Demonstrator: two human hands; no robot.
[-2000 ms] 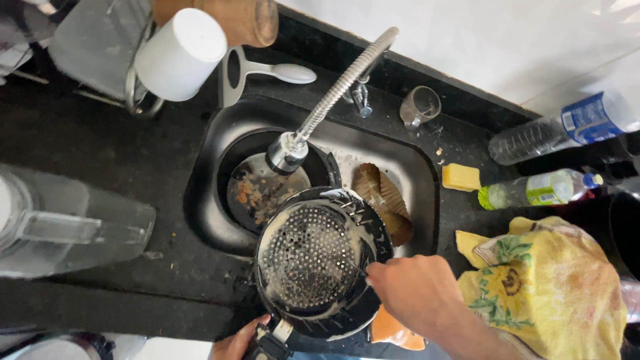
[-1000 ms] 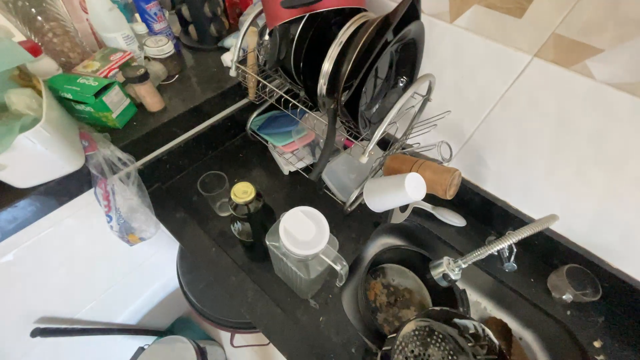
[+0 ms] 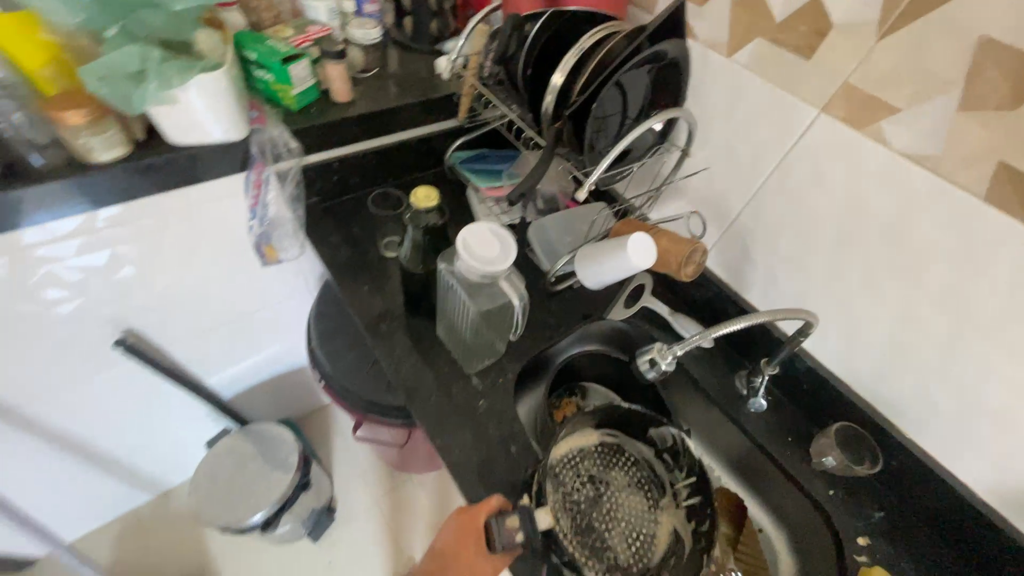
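My left hand [image 3: 468, 540] grips the black handle of a round pan [image 3: 612, 500] with a dotted metal base, smeared with pale residue. The pan is held over the sink [image 3: 800, 512], partly covering a dark pot [image 3: 596, 372] that has brown food scraps inside. A flexible metal faucet [image 3: 740, 324] arches above them. Brown, ridged items [image 3: 740, 532] lie in the sink to the right of the pan. My right hand is out of view.
A lidded pitcher [image 3: 482, 304] and dark bottle [image 3: 424, 248] stand left of the sink, by a dish rack [image 3: 512, 112] with pans and a white cup [image 3: 616, 260]. A glass [image 3: 846, 448] is at right. On the floor are a pedal bin [image 3: 260, 480] and a black-lidded pink bin [image 3: 356, 352].
The view has swung left toward the dish rack and floor. My right hand, seen at the pan's edge two seconds ago, is out of view now.
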